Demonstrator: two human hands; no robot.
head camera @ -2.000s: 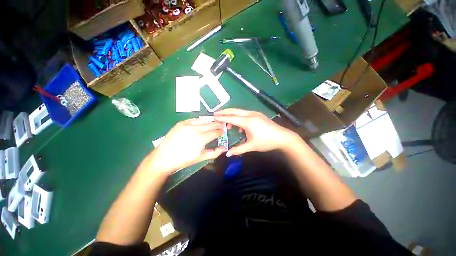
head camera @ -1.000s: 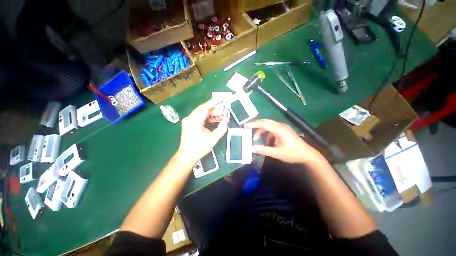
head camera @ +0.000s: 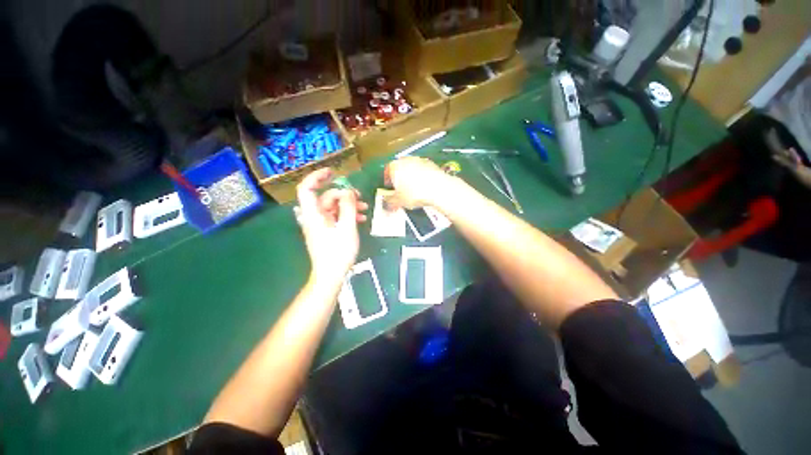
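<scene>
My left hand (head camera: 329,222) is raised over the bench with bent fingers, and a small greenish-white piece (head camera: 342,184) shows at its fingertips. My right hand (head camera: 414,184) reaches over the hammer and a flat white plate (head camera: 388,220); its fingertips are partly hidden, so its hold cannot be told. The hammer's yellow-green head (head camera: 453,167) peeks out beside this hand. One white bezel (head camera: 421,300) lies near the bench's front edge, a second bezel (head camera: 350,314) lies left of it, and a third white frame (head camera: 437,234) lies under my right wrist.
White housing shells (head camera: 114,222) lie at the left. A blue screw bin (head camera: 209,169) and a carton of blue inserts (head camera: 302,142) stand behind my left hand. Tweezers (head camera: 507,187), blue-handled cutters (head camera: 538,139) and an electric screwdriver (head camera: 569,133) are at the right. A person's hand shows at far right.
The bezel beside my right hand has been let go onto the bench. My right hand has moved back and left over the hammer and plate. My left hand has moved left, away from the plate.
</scene>
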